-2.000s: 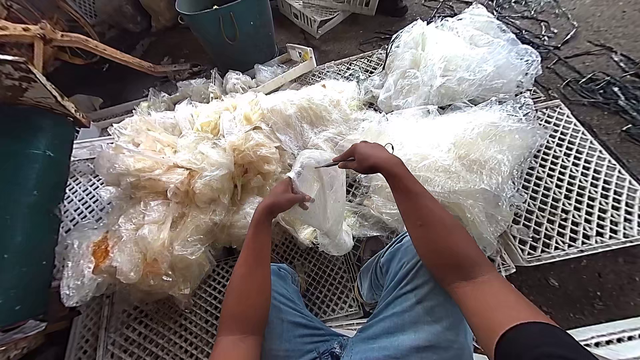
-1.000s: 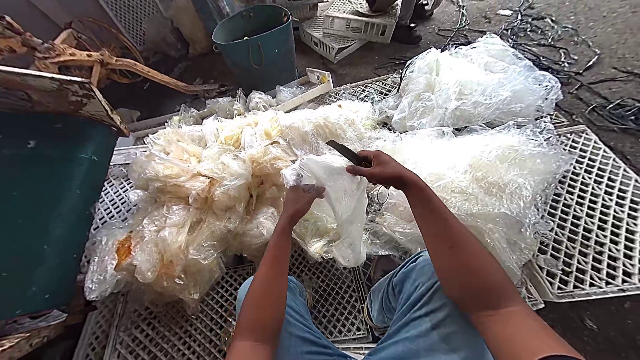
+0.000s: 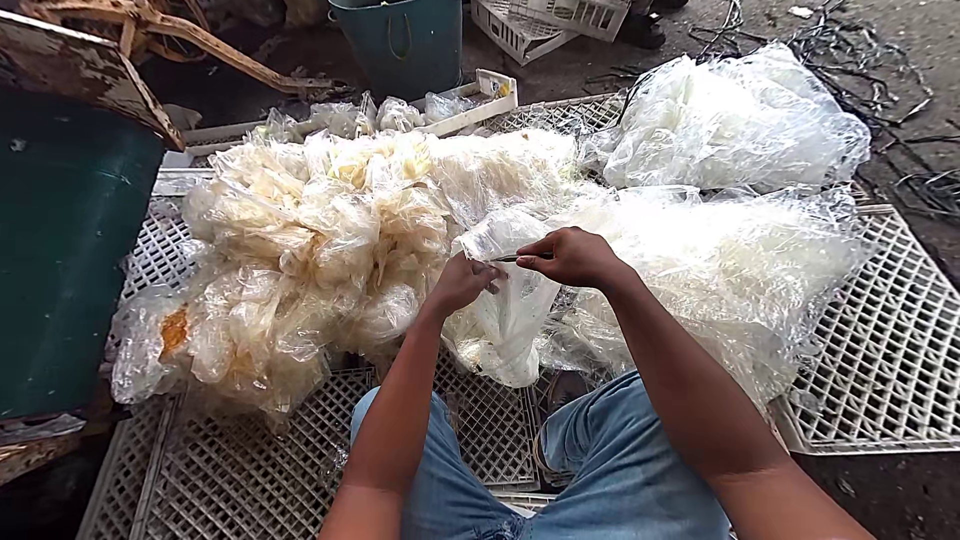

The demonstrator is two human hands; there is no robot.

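A translucent plastic bag point(image 3: 517, 307) hangs from my left hand point(image 3: 463, 283), whose fingers are closed on its upper edge. My right hand point(image 3: 574, 257) grips a dark knife point(image 3: 510, 259), with the blade pointing left across the top of the bag, close to my left fingers. Yellowish crumpled plastic film point(image 3: 300, 232) is heaped at the left of my hands, with an orange-brown stain on one piece. Whiter plastic film point(image 3: 720, 270) lies at the right, and another clear film bundle point(image 3: 735, 120) sits behind it.
White lattice plastic crates point(image 3: 885, 337) lie under the heaps. A dark green bin point(image 3: 67, 255) stands at the far left, a teal bucket point(image 3: 401, 45) at the back. Further back are stacked crates point(image 3: 517, 30), a person's shoe point(image 3: 643, 31) and black strips point(image 3: 862, 75) on the ground. A wooden pole point(image 3: 217, 49) juts in at upper left.
The knife, raised with its blade pointing up and left a second ago, is now lowered and lies nearly level at the bag's top. Both hands still hold what they held.
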